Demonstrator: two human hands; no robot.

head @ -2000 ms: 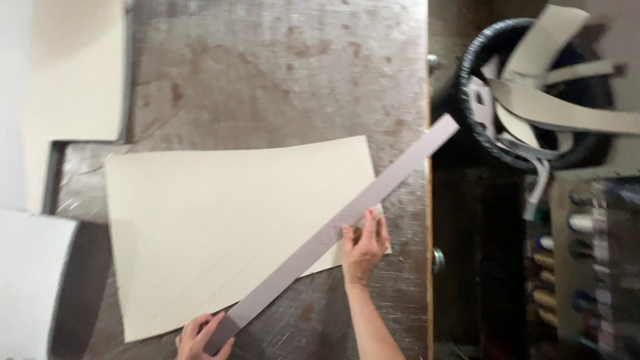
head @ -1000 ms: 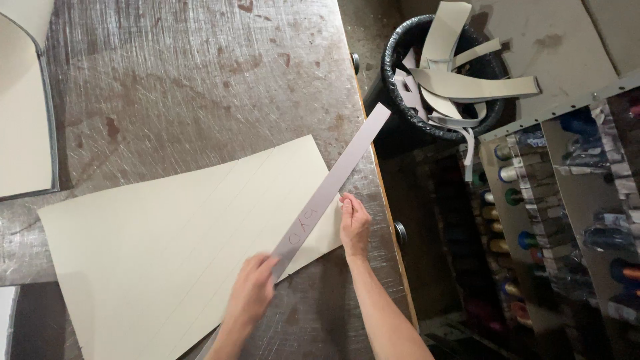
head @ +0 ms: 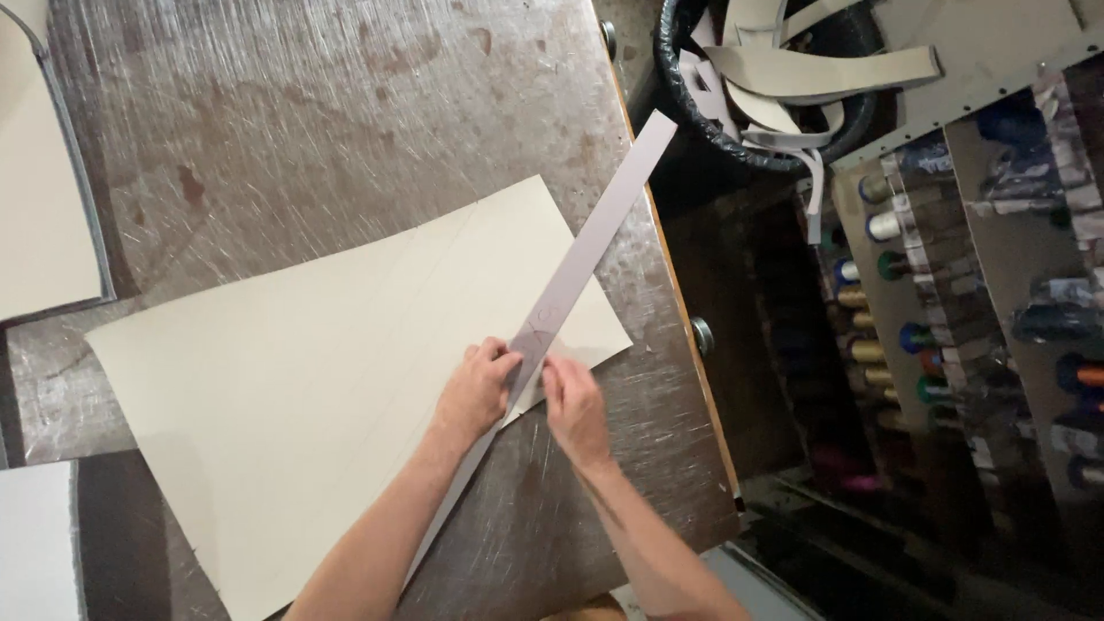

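A large cream sheet (head: 310,371) with faint drawn lines lies on the worktable (head: 285,112). Across its right part runs a long, flat, pale mauve strip (head: 604,220), which bears handwriting and reaches past the sheet at both ends. My left hand (head: 479,388) lies on the strip near its middle, thumb and fingers at its edge. My right hand (head: 569,397) is just right of the strip, over the sheet's lower edge, with thumb and fingertips pinched together. Whether a small tool is between those fingertips cannot be made out.
Beyond the table's right edge stands a black bin (head: 677,95) with cream offcuts (head: 828,73) sticking out. Racks with thread spools (head: 867,349) are at the right. More cream sheets (head: 47,190) with dark edges lie at the left, and a white sheet (head: 34,535) at lower left.
My left hand has moved up along the strip from its lower end. My right hand was farther up beside the strip and is now lower, close to my left hand. The view has shifted and turned.
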